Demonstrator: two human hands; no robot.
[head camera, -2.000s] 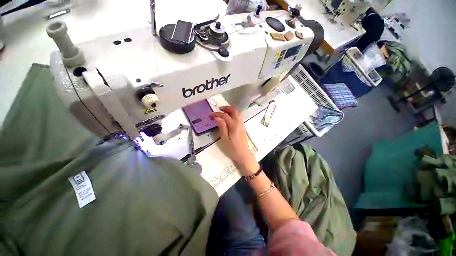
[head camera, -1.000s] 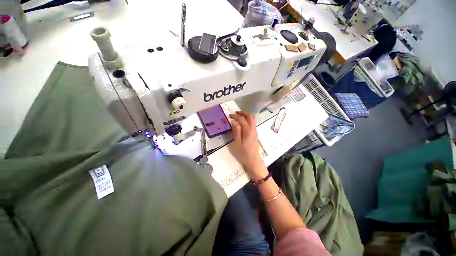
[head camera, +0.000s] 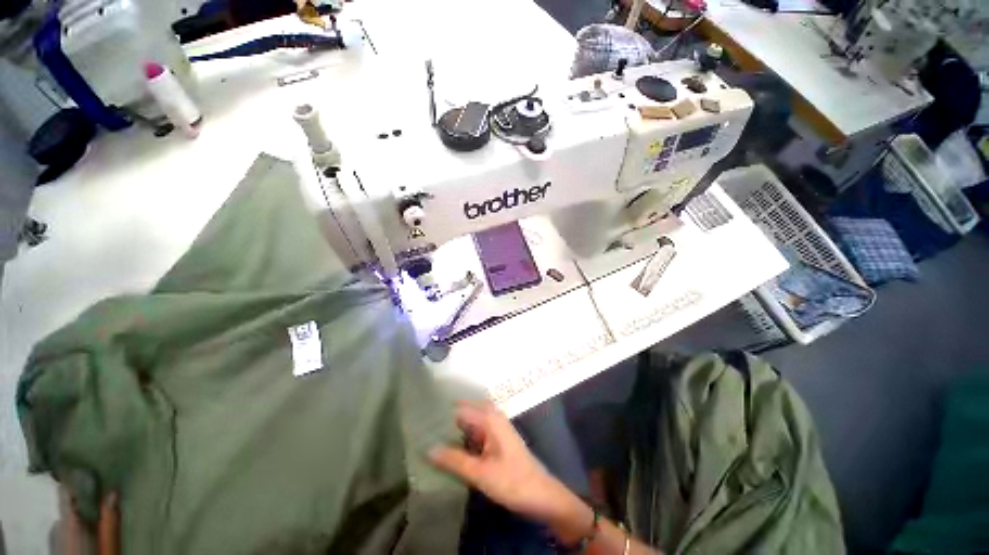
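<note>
A large olive-green garment (head camera: 249, 423) with a white care label (head camera: 306, 348) lies left of the needle and hangs over the table's front edge. Its upper edge reaches the lit needle area (head camera: 399, 291) of the white "brother" sewing machine (head camera: 510, 173); the needle tip itself is too small to tell. My right hand (head camera: 504, 466) holds the garment's right edge with thumb and fingers, below the table front. My left hand (head camera: 95, 526) is at the lower left, cut off by the picture's edge, with fingers against the cloth; its grip is unclear.
A purple-screened phone (head camera: 506, 259) lies under the machine arm, with a small dark piece beside it. A slim metal item (head camera: 654, 269) lies farther right. A second green pile (head camera: 737, 466) hangs right of my lap. A slatted crate (head camera: 797, 239) stands beyond the table's right end.
My right hand has left the phone and moved down and left onto the garment's edge. My left hand has come into view. The camera view has shifted, showing more table at left.
</note>
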